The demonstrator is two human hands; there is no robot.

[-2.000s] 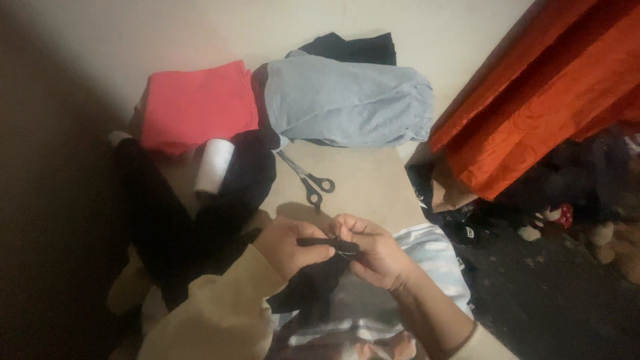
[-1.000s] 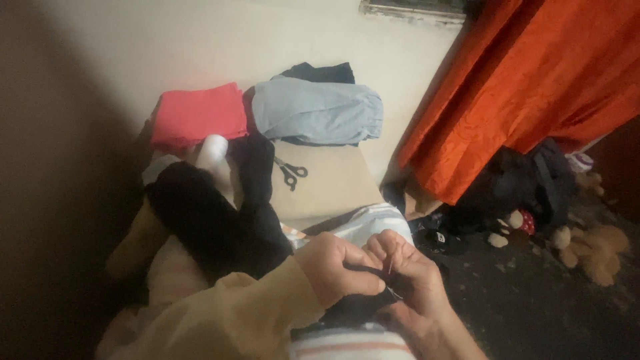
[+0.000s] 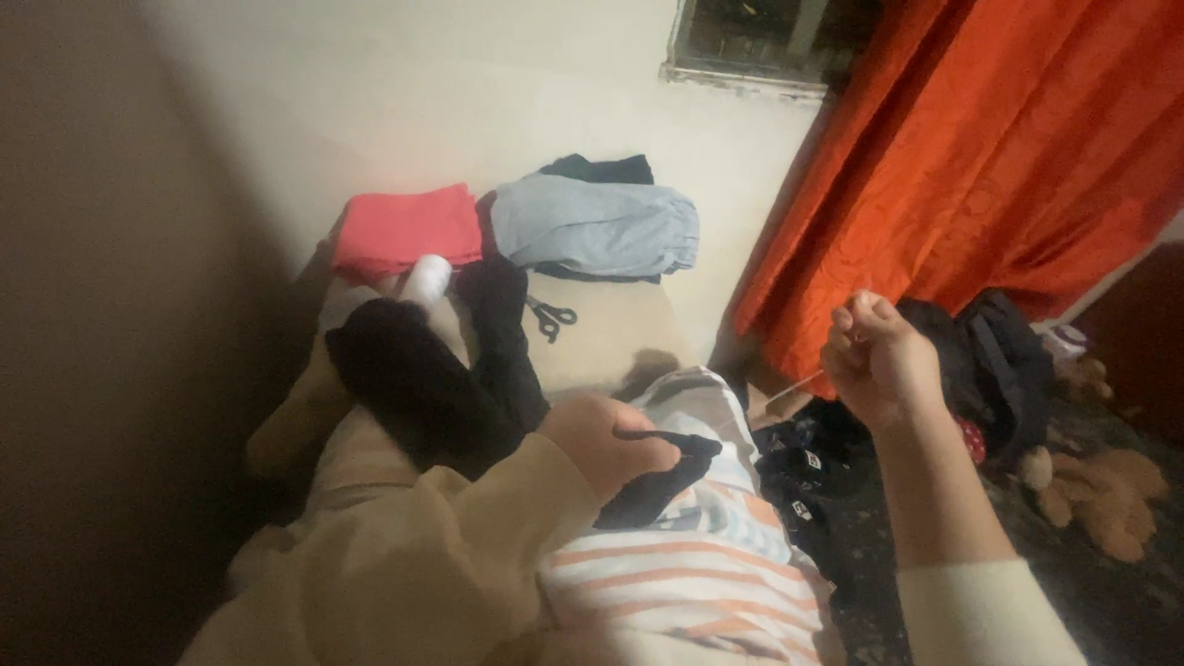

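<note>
My left hand (image 3: 610, 449) pinches the edge of a black cloth (image 3: 657, 486) over my lap. Raised to the right, my right hand (image 3: 874, 356) has its fingers closed on a pale thread (image 3: 794, 387) that runs down to the left; a needle cannot be made out. More black fabric (image 3: 416, 379) lies across my leg. Beside it stands a white spool of thread (image 3: 426, 280). Black-handled scissors (image 3: 551, 317) rest on a beige surface (image 3: 610, 338), their blades partly hidden by the black fabric. A striped white and orange cloth (image 3: 703, 573) covers my lap.
Folded red cloth (image 3: 412, 227) and folded grey-blue cloth (image 3: 592, 225) lie against the wall. An orange curtain (image 3: 832, 213) hangs at the right. Below it are a black bag (image 3: 1004, 370), a brown plush toy (image 3: 1105, 499) and dark items on the floor.
My right hand has moved away from my left, up and to the right, with thread now stretched from it. My left hand still holds the black cloth. The view has shifted.
</note>
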